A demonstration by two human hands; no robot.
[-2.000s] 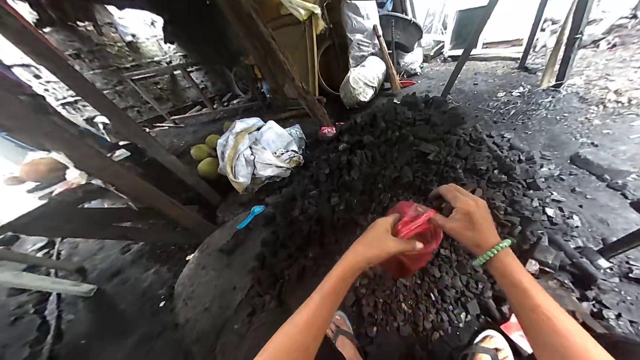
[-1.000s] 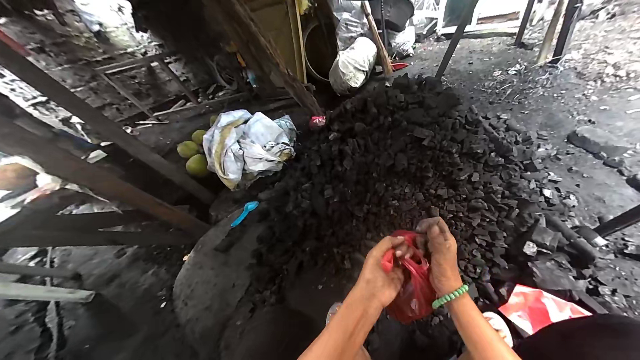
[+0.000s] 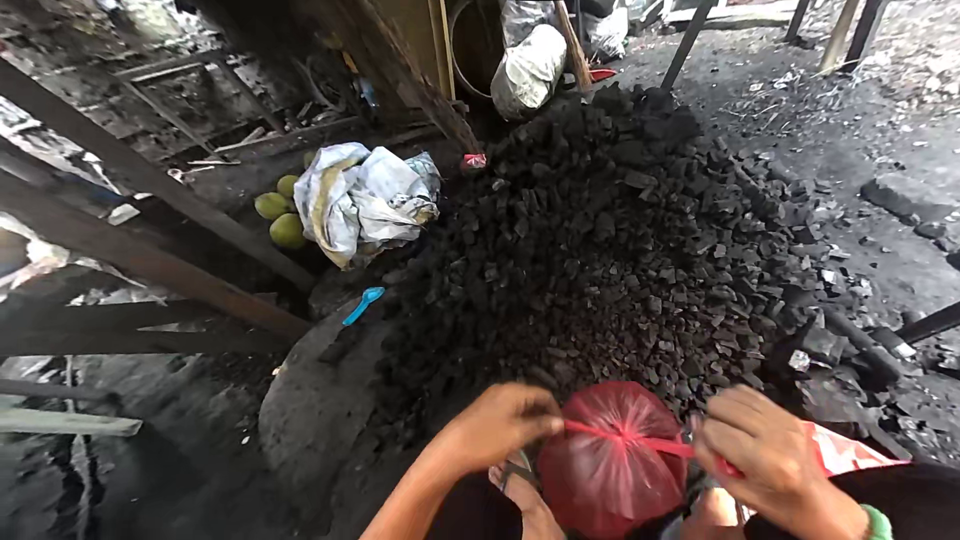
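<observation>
A full, rounded red plastic bag (image 3: 611, 480) is near the bottom of the head view, gathered at its top into a knot. My left hand (image 3: 506, 424) pinches one twisted end of the bag at its left. On the other side, my right hand (image 3: 757, 442), with a green beaded bracelet at the wrist, grips the opposite end. Both ends are stretched taut between the hands. Behind the bag rises a heap of black charcoal pieces (image 3: 585, 225). What fills the bag cannot be made out.
A blue plastic spoon (image 3: 364, 306) lies left of the heap, beyond it a crumpled white sack (image 3: 367, 199) beside several green coconuts (image 3: 287, 231). Wooden beams (image 3: 150, 259) cross the left side. Another white sack (image 3: 529, 71) is at the back. A red and white wrapper (image 3: 847, 446) lies at right.
The hands have moved apart, drawing the bag's ends out sideways. A second ago they were close together at its bunched top. The bag now shows as a round bundle with a knotted top.
</observation>
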